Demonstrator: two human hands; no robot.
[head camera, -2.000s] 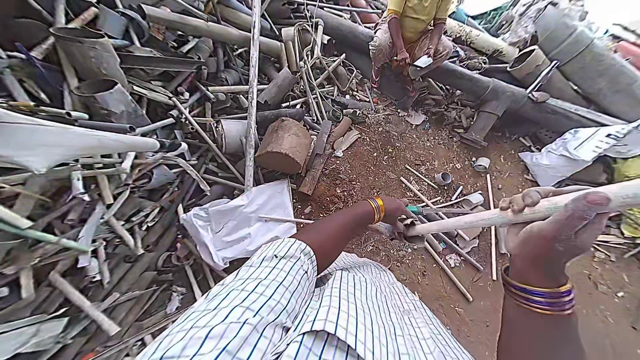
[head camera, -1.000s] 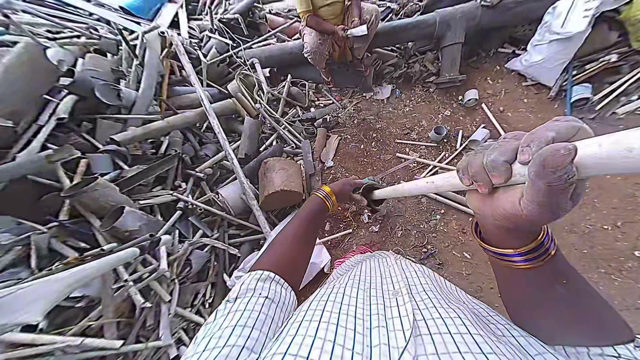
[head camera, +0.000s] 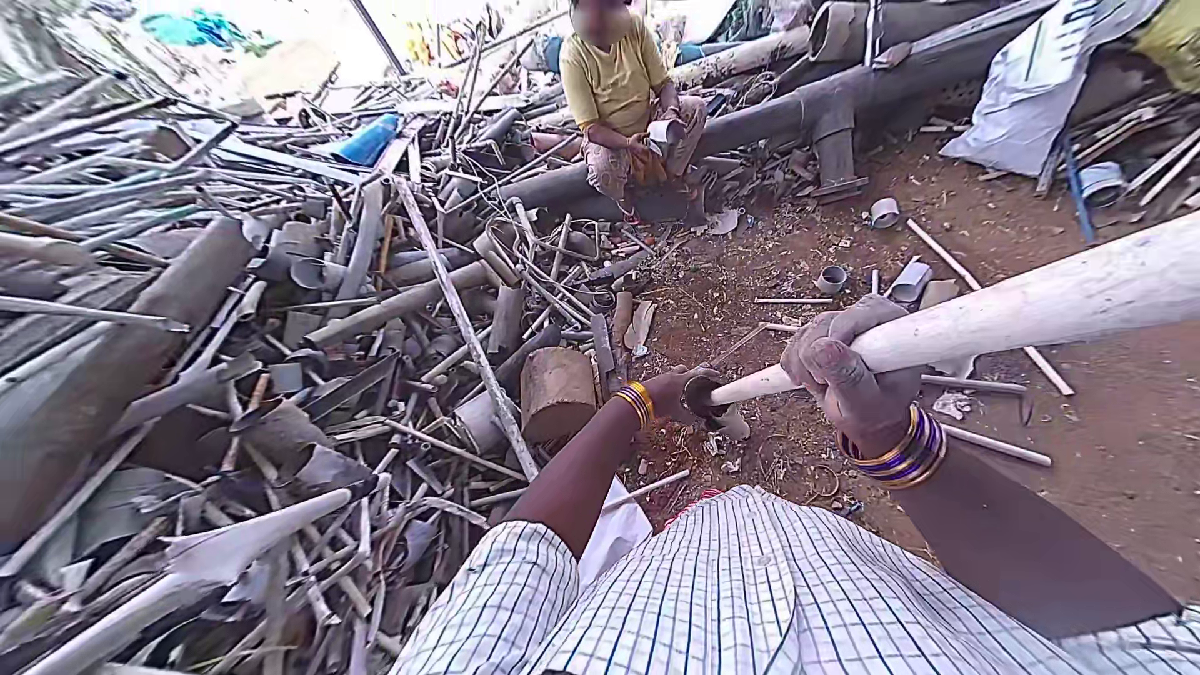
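Note:
A long pale pole (head camera: 1031, 295) slants from the right edge down towards the middle of the view. My right hand (head camera: 853, 375), with purple and gold bangles at the wrist, is wrapped around it partway along. At its lower end my left hand (head camera: 682, 392), with yellow bangles, grips a dark, ring-like piece (head camera: 700, 394); the pole's tip meets this piece. Whether the tip is inside it, I cannot tell. A pale scrap (head camera: 731, 422) lies just below that hand. Left of it stands a cut wooden block (head camera: 558, 394).
Scrap pipes and broken lengths (head camera: 394, 309) are heaped across the left. A person in a yellow top (head camera: 614, 84) sits beyond, on a large grey pipe (head camera: 750, 127). Short pipe pieces (head camera: 832, 278) and thin rods (head camera: 994, 445) lie on the soil. A white sack (head camera: 1022, 94) stands at upper right.
The view has swung up and to the left over the two seconds. Both hands keep hold, and the pole's near end has risen in the view. The seated person's hands have moved.

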